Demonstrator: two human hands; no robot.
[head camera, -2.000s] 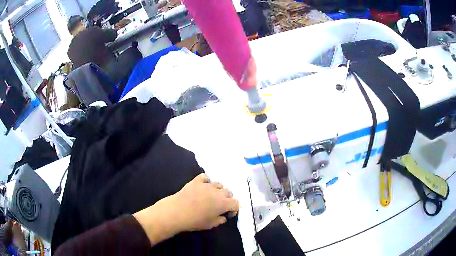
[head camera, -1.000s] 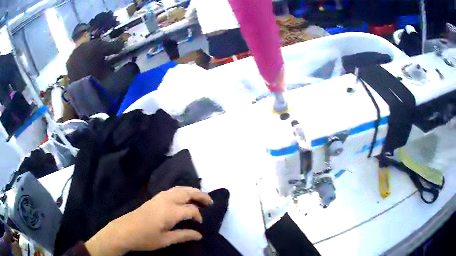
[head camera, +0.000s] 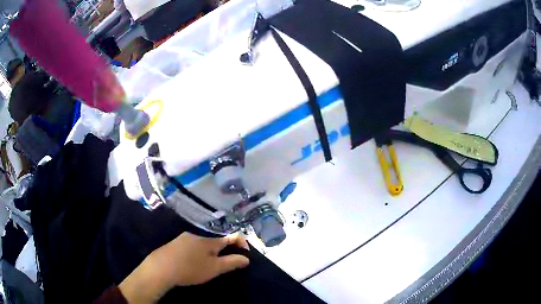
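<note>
The black garment (head camera: 77, 219) lies left of and below the machine head, with its edge running to the lower right. My left hand (head camera: 193, 261) lies palm down on black cloth just in front of the needle area (head camera: 228, 224), thumb and forefinger slightly apart. The needle tip is hidden behind metal parts. The white sewing machine (head camera: 196, 119) has a blue stripe, a silver tension knob (head camera: 228, 175) and a grey cylindrical attachment (head camera: 270, 228). My right hand is out of the picture.
A wide black band (head camera: 374, 77) hangs over the machine arm. Yellow-handled snips (head camera: 390, 172) and black-handled shears (head camera: 474, 178), partly under a yellow-green strip (head camera: 457, 142), lie at right. A pink cone (head camera: 65, 59) stands above the head.
The view has swung right and closer to the machine. My left hand has moved with the black cloth up to the needle area, and the garment now reaches the machine head.
</note>
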